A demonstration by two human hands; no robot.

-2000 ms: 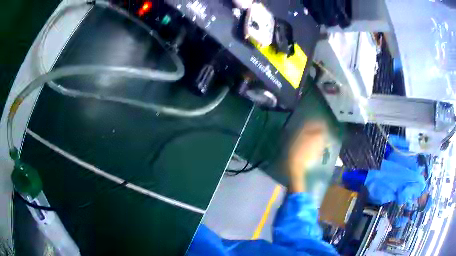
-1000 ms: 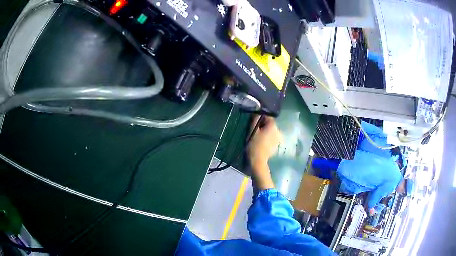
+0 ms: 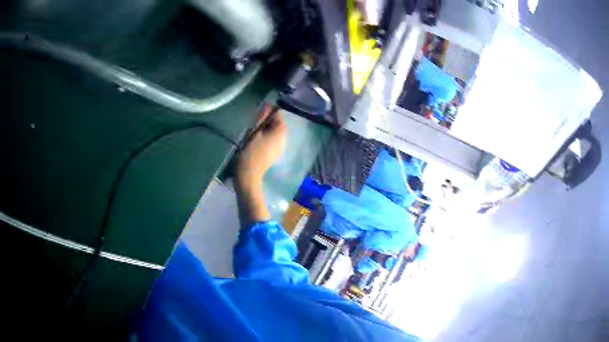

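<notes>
My right hand (image 3: 260, 150) is bare, with a blue sleeve. Its fingers are closed on a thin black cable (image 3: 123, 167) beside the lower corner of the black glue dispenser (image 3: 336, 63); the fingertips are small and partly blurred. The cable runs from there left and down over the dark green mat (image 3: 53, 153). A translucent air hose (image 3: 167, 99) curves to the dispenser's front. The dispenser is blurred and cut off at the top, with a yellow label (image 3: 364, 57). My left hand is out of the picture.
A pale line (image 3: 87, 247) crosses the mat. Grey floor (image 3: 212, 230) shows beyond the mat's edge. A person in a blue smock (image 3: 374, 217) is beyond my arm, near a cardboard box (image 3: 296, 217). A white sheet (image 3: 531, 100) hangs at upper right, with strong glare below.
The view has swung right, and the syringe at lower left has left it. My right hand has moved from open space beyond the dispenser to its corner and closed on the cable.
</notes>
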